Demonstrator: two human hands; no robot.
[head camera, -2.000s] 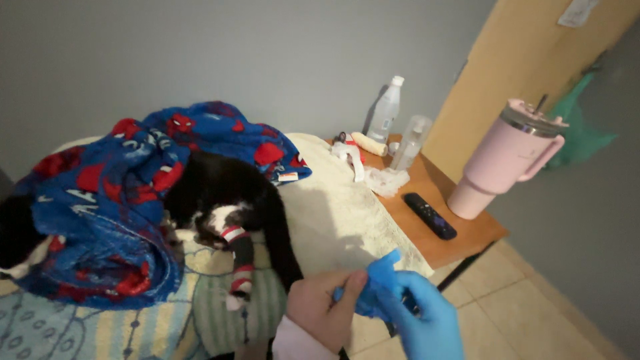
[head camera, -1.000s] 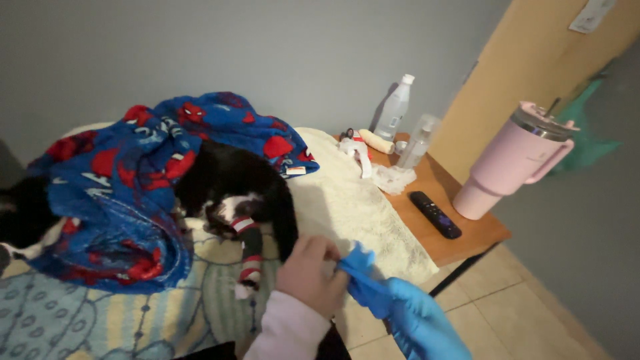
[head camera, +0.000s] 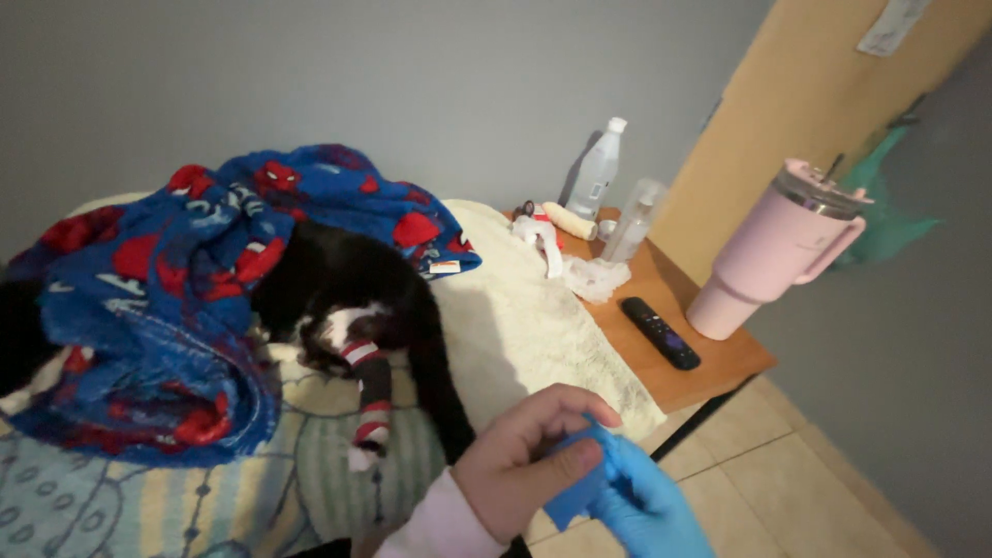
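Note:
My bare left hand (head camera: 535, 465) pinches a loose blue glove (head camera: 573, 488) between thumb and fingers. My right hand (head camera: 643, 496), in a light blue glove, meets it from the right with its fingers bent against the same piece; its fingertips are partly hidden. To the left a black-and-white cat (head camera: 349, 287) lies on the bed, its body partly under a blue and red fleece blanket (head camera: 170, 310). A striped bandage (head camera: 373, 391) in red, white and dark grey wraps one of its legs. The cat's dark tail stretches down close to my left hand.
On the wooden table (head camera: 666, 380) at the right are a pink tumbler (head camera: 763, 256), a black remote control (head camera: 659, 333), a clear plastic bottle (head camera: 599, 170), a clear spray bottle (head camera: 635, 221), a cream roll (head camera: 570, 222) and crumpled white material (head camera: 595, 277). A cream towel (head camera: 511, 333) covers the bed's edge.
My left hand's fingers have shifted on the blue glove, which now hangs lower between both hands. The cat and the things on the table have stayed in place.

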